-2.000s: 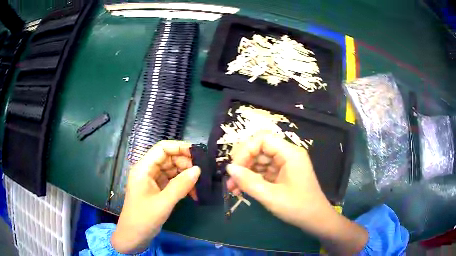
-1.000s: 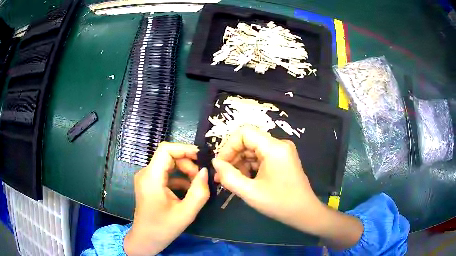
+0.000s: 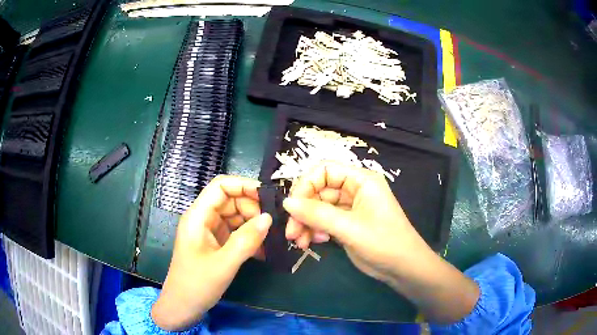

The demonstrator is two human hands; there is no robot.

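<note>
My left hand [image 3: 219,245] holds a small black plastic housing [image 3: 269,196] upright between thumb and fingertips, at the near tray's left edge. My right hand [image 3: 353,219] is just right of it with thumb and fingers pinched together; whether a metal piece is between them cannot be seen. The near black tray [image 3: 425,203] holds a heap of pale metal contact pieces [image 3: 321,149], partly covered by my right hand. The far black tray [image 3: 260,75] holds a larger heap [image 3: 347,64]. A few loose contact pieces [image 3: 305,257] lie below my fingers.
A row of black housings [image 3: 201,111] stands left of the trays. One loose housing [image 3: 110,163] lies further left, beside the black compartment tray [image 3: 29,144]. A white basket [image 3: 49,288] is below the bench edge. Clear plastic bags [image 3: 492,157] [image 3: 568,175] and a thin dark tool [image 3: 535,163] lie at right.
The fingertips were close together over the housing one second ago; now they are slightly apart and more of the housing shows. The camera view has shifted a little.
</note>
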